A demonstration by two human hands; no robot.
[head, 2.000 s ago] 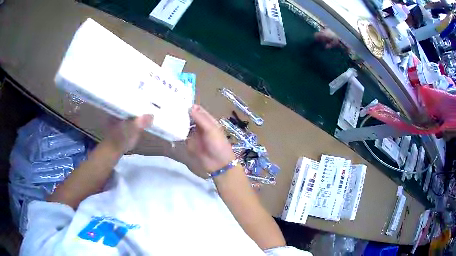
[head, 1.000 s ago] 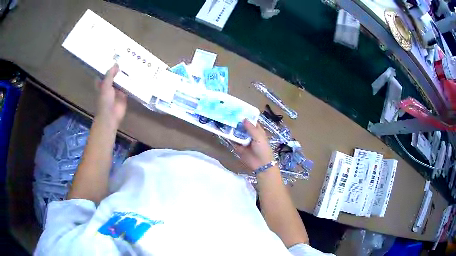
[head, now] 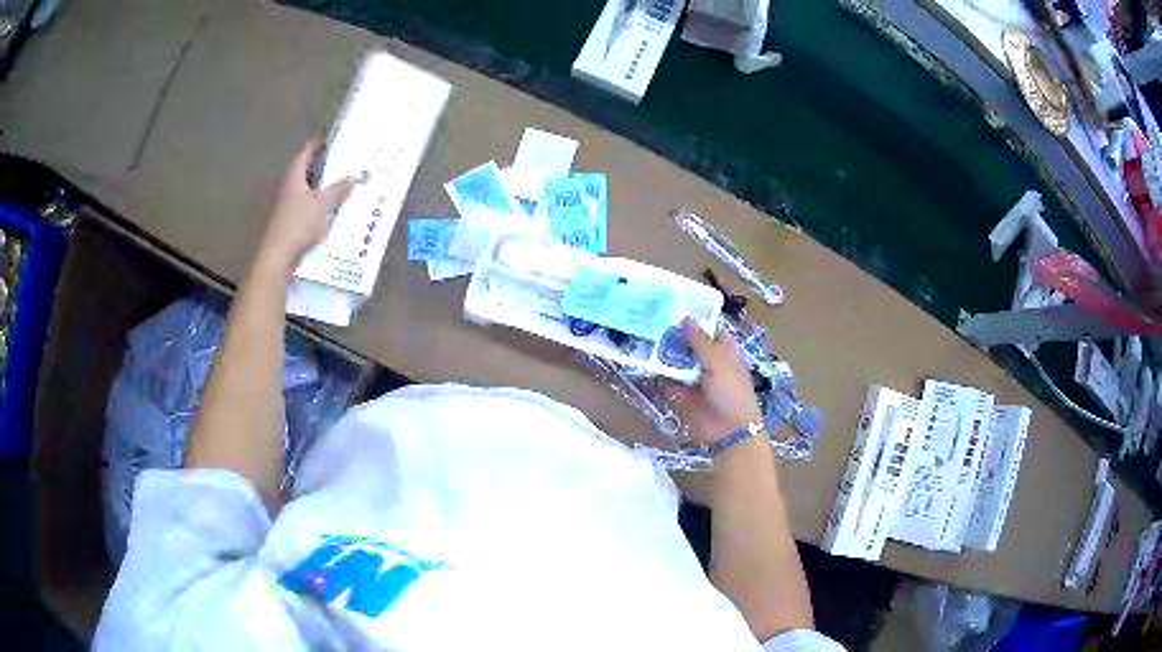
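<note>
My left hand holds the long white retail box by its side at the left of the bench; an end flap sticks out at its lower end. My right hand grips the right end of a white inner tray. The tray holds a light-blue leaflet, a dark cable and other parts I cannot make out. The tray is outside the box, apart from it. Light-blue and white leaflets lie loose behind the tray. Clear-bagged parts lie beside and partly behind my right hand.
Finished white boxes overlap at the right of the bench. A slim clear sleeve lies near the belt. White boxes lie on the green belt. An open carton with clear trays stands below left, beside a blue crate.
The tray has come out of the box and apart from it. My left hand has turned the box more upright in view and moved it right. My right hand has shifted right and down with the tray.
</note>
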